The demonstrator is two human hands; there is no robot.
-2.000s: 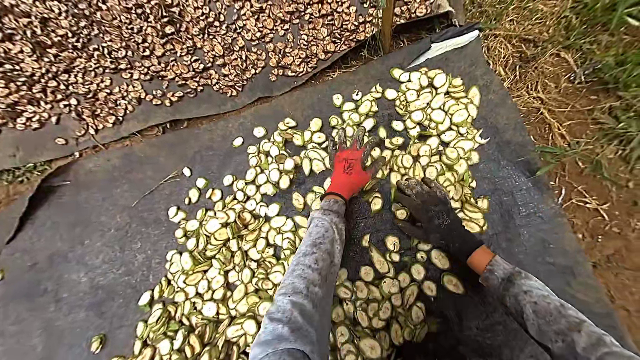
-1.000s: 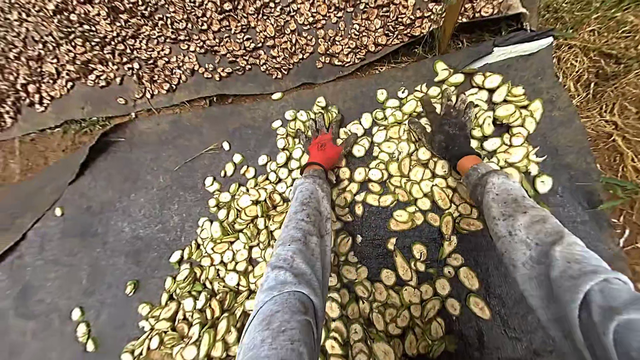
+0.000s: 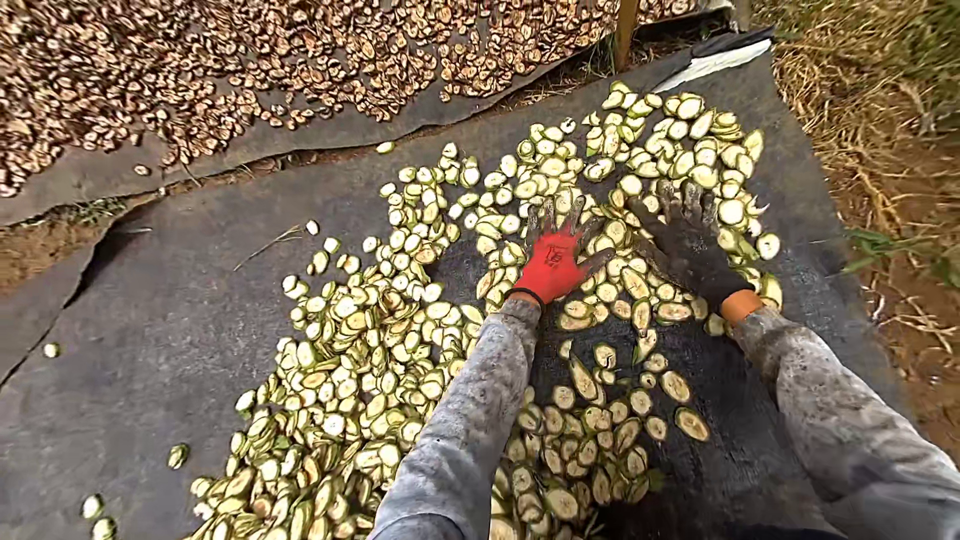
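Fresh green-edged slices, which look like sliced plantain or a similar fruit (image 3: 352,322), lie scattered and heaped over a dark ground sheet (image 3: 187,277). My left hand (image 3: 559,259), in a red glove with dirty dark fingers, rests palm down on the slices near the middle, fingers spread. To its right, my right hand (image 3: 686,244), in a dark, soiled glove, lies on more slices with its fingers apart. Neither hand grips anything. Both forearms are in stained grey sleeves. Slices under the palms are hidden.
Brown dried slices (image 3: 300,52) cover another dark sheet at the upper left. A wooden post (image 3: 625,34) and a white strip (image 3: 716,64) are at the top. Dry grass (image 3: 847,97) and bare soil border the right side. A thin twig (image 3: 270,246) lies left of the slices.
My left hand has moved right across the slices since one second ago, closer to my right hand. Slices there are spread differently.
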